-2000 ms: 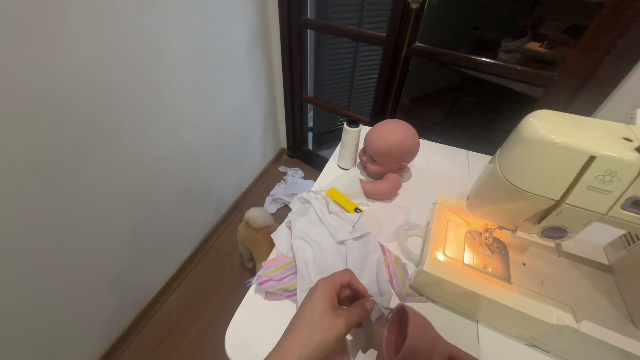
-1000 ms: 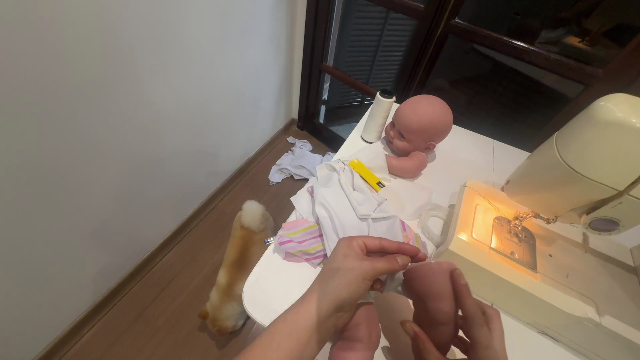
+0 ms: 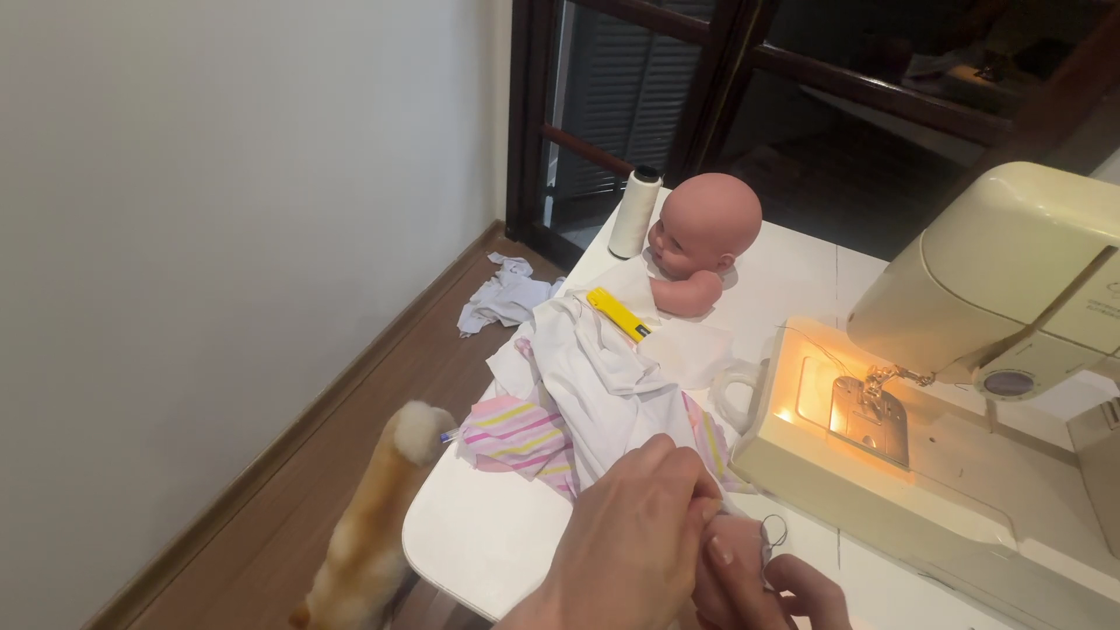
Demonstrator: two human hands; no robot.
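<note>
My right hand (image 3: 770, 577) grips a pinkish doll part (image 3: 731, 534), likely a limb, at the bottom of the view. My left hand (image 3: 626, 525) meets it, its fingertips pinched at the part's upper end; whatever lies between them is too small to tell. A dark looped thread or wire (image 3: 774, 531) shows beside the right fingers. Beyond the hands lies white cloth (image 3: 595, 376) over striped fabric (image 3: 516, 437), with a yellow cutter or lighter-like tool (image 3: 618, 315) on top. A bald doll head (image 3: 713, 219) and a doll arm (image 3: 689, 295) lie behind.
A lit sewing machine (image 3: 875, 499) stands on the right of the white table (image 3: 481, 534). A thread cone (image 3: 636, 214) is upright near the back edge, and a clear ring-shaped roll (image 3: 733, 394) touches the machine. On the floor are crumpled cloth (image 3: 507, 295) and a furry animal (image 3: 367, 516).
Both hands have closed in around the doll part, the left now covering more of its upper end. The animal, barely showing two seconds ago, has moved into fuller view beside the table.
</note>
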